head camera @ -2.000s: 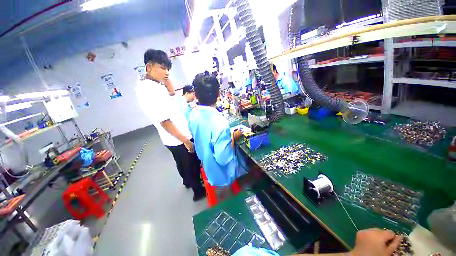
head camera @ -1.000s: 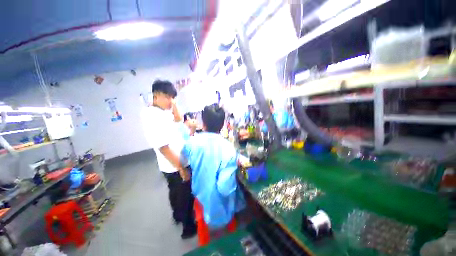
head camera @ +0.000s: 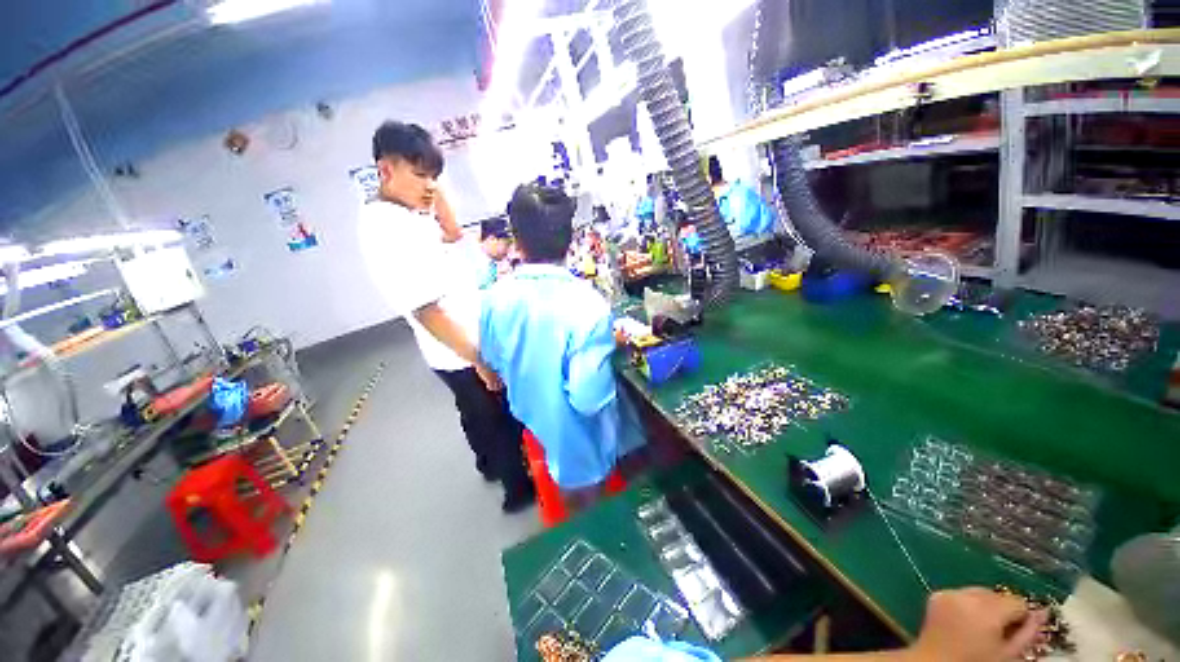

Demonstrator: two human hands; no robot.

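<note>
My left hand (head camera: 981, 626) shows at the bottom right edge, partly cut off, over a small pile of orange and dark ring assemblies (head camera: 1051, 626); whether its fingers hold anything cannot be told. A silver solder wire (head camera: 899, 543) runs from the solder wire spool (head camera: 835, 473) in its black holder down to this hand. A clear blister tray (head camera: 996, 504) with rows of small parts lies right of the spool. A cream work board (head camera: 1103, 621) is cut off by the lower right edge. My right hand is not in view.
Loose small parts (head camera: 757, 406) lie heaped beyond the spool, with another heap (head camera: 1097, 336) at the far right. A person in a blue smock (head camera: 550, 362) sits by the bench; a person in white (head camera: 421, 278) stands beside. A side table (head camera: 531, 569) holds clear trays. A fume funnel (head camera: 925, 285) hangs above.
The view dipped back down after tilting up a second ago, so my left hand and the wire show again. The seated person's arm has lowered compared with two seconds ago.
</note>
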